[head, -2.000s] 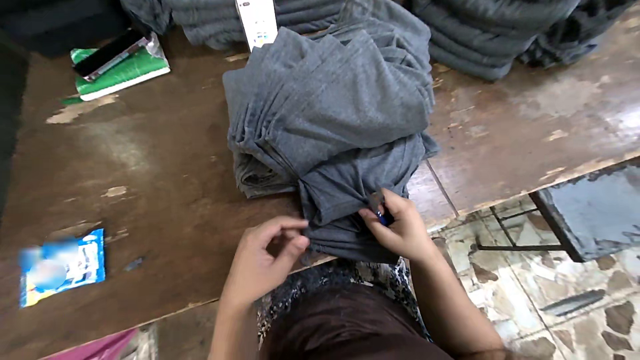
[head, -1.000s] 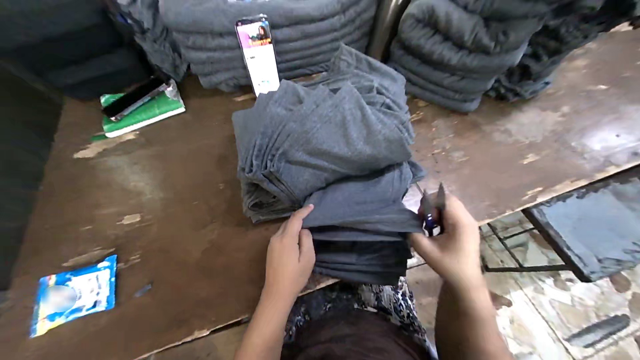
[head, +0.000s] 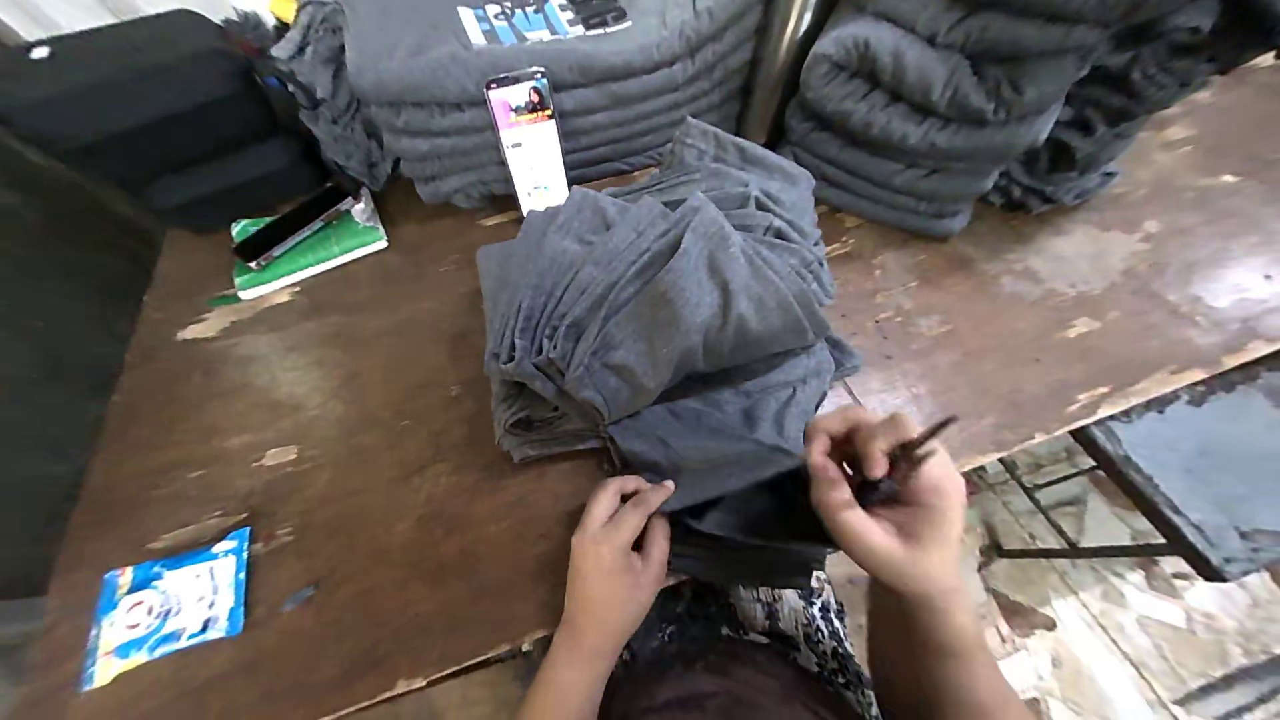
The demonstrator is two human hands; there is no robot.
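A loose pile of grey fabric pieces (head: 660,300) lies on the brown wooden table (head: 350,480), with darker cloth (head: 750,520) folding down over the front edge. My left hand (head: 620,540) rests at the left side of this darker cloth, fingertips on its edge. At its right side is my right hand (head: 885,490), curled around a small pair of thread snips (head: 905,460) whose points stick out to the upper right. Blur hides whether the fingers there also pinch the cloth.
Behind the pile, a lit smartphone (head: 530,140) leans against stacked grey garments (head: 560,90). More folded grey cloth (head: 920,110) stands at the back right. A dark phone (head: 295,225) lies on a green booklet (head: 310,255). A blue packet (head: 170,605) is front left; a metal-framed stand (head: 1190,470) is right.
My right hand has moved out from the middle of the front cloth to its right side, keeping the snips. My left hand stays near the cloth's left edge. The view has shifted somewhat.
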